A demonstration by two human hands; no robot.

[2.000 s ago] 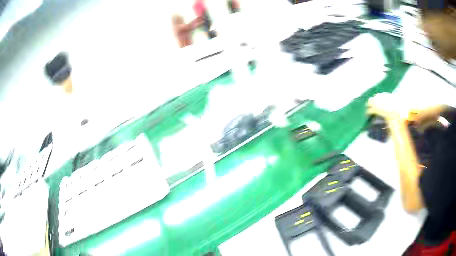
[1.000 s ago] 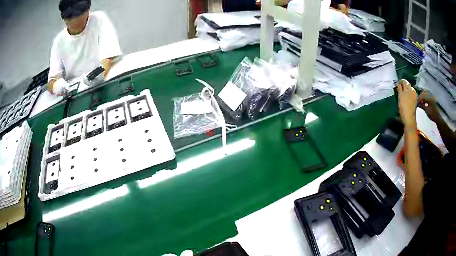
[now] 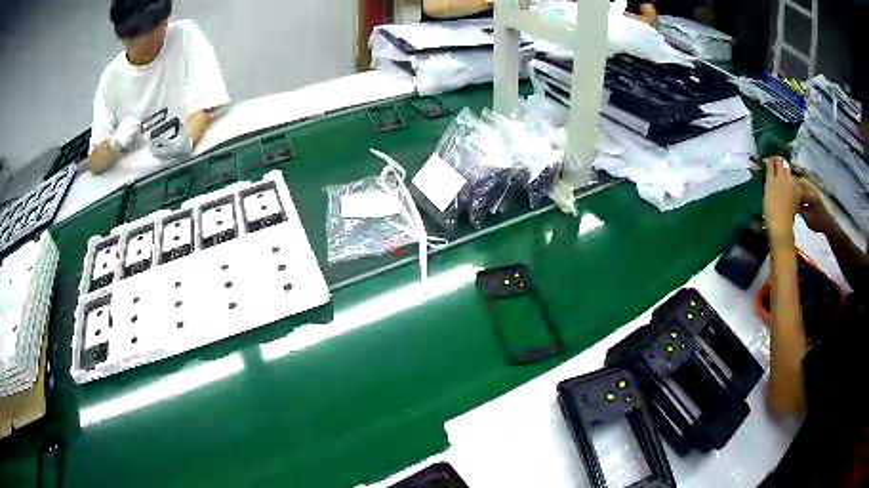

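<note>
Neither of my hands is in view. A dark part (image 3: 434,476) is cut off by the bottom edge. Three black phone housings (image 3: 617,393) lie nearest, overlapping on the white ledge (image 3: 515,429) at lower right. Each has a solid end with yellow dots and an open window. Another black housing (image 3: 503,282) lies singly on the green belt (image 3: 381,381), its dotted end away from me. Part of one more shows dimly at the lower left edge.
A white blister tray (image 3: 205,305) holds several black parts. Plastic bags (image 3: 476,176) and a pale post (image 3: 583,95) stand mid-belt. Sheet stacks (image 3: 667,143) are beyond. A black-shirted person's arm (image 3: 783,286) is right, by an orange basket (image 3: 764,303); a white-shirted person (image 3: 167,76) sits far left.
The single housing on the belt has moved left and slightly nearer. Small frames on the far lane have moved right. White fingertip-like shapes at the bottom edge are gone. The white-shirted person's hands have shifted.
</note>
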